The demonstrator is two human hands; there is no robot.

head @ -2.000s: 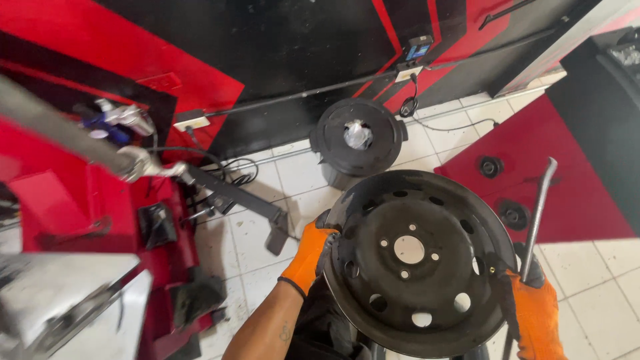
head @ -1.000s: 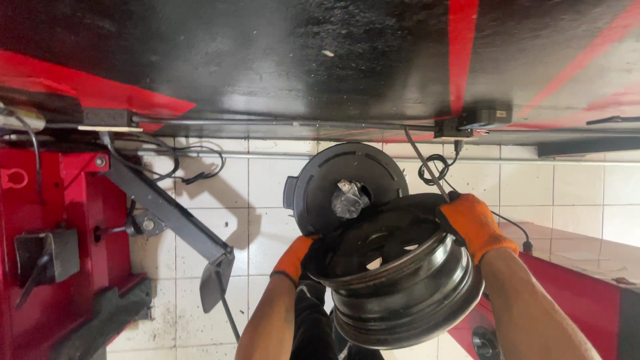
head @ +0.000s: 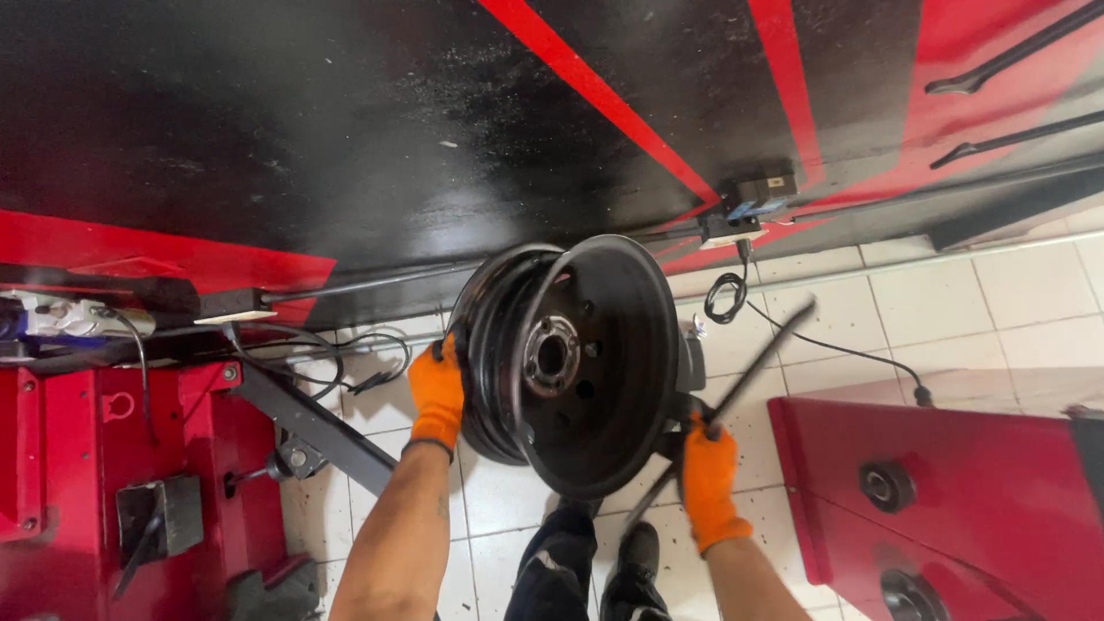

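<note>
A black steel car wheel rim (head: 604,379) without a tyre is held up, tilted on its side, its open hollow face turned to the right. My left hand (head: 438,388), in an orange glove, grips the rim's left edge. Gloved the same way, my right hand (head: 711,474) is closed around a long metal tire iron (head: 763,358) and sits at the rim's lower right edge. Whether its fingers also grip the rim is hard to tell.
At left stands a red machine (head: 155,431) with a black arm (head: 319,423). Another red machine panel (head: 931,483) is at right. Cables (head: 729,297) lie by the wall's sockets. My feet are on white floor tiles (head: 931,302). The bin behind the rim is mostly hidden.
The rim has been turned from face up to standing on its side, hollow side showing. Both hands stay on or beside it, and the tire iron remains in my right hand. The view has shifted.
</note>
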